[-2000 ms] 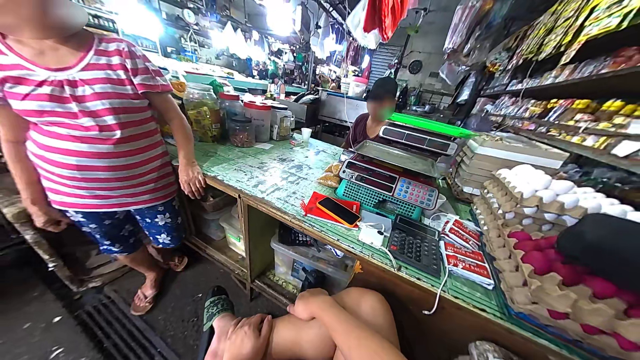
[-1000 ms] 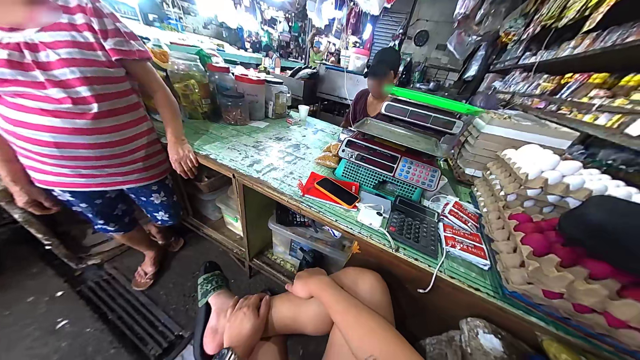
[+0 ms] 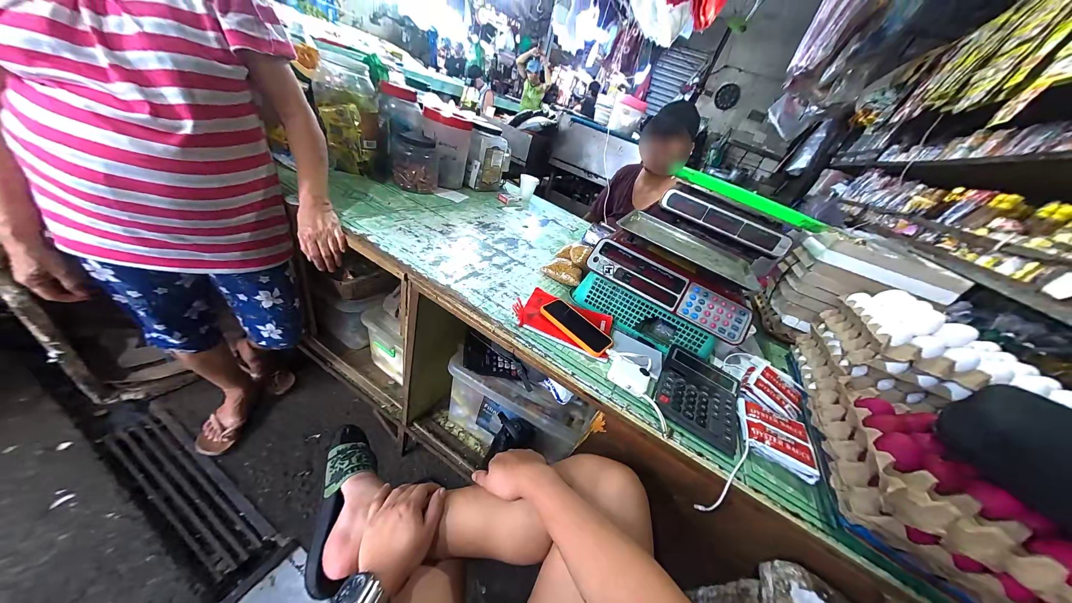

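My left hand (image 3: 400, 521) rests on the ankle of my crossed leg, a wristwatch (image 3: 360, 589) on its wrist. My right hand (image 3: 515, 474) lies on the shin near the knee, fingers curled; whether it holds anything cannot be told. A slipper (image 3: 347, 477) with a green patterned strap is on the raised foot. Beyond my knees, the worn green counter (image 3: 469, 234) carries a smartphone (image 3: 576, 327) on a red packet, a white charger (image 3: 628, 373), a black desk calculator (image 3: 697, 400), red and white sauce sachets (image 3: 779, 435) and a digital price scale (image 3: 670, 289).
Trays of white eggs (image 3: 930, 322) and pink eggs (image 3: 921, 448) stack at right. A person in a striped shirt (image 3: 159, 134) stands at left, one hand at the counter edge. Another person (image 3: 636, 188) is behind the scale. Plastic bins (image 3: 519, 410) fill shelves below. A floor grate (image 3: 184, 494) lies left.
My left hand has shifted along the lower leg toward the ankle. The view has tilted and moved somewhat. The things on the counter keep their places.
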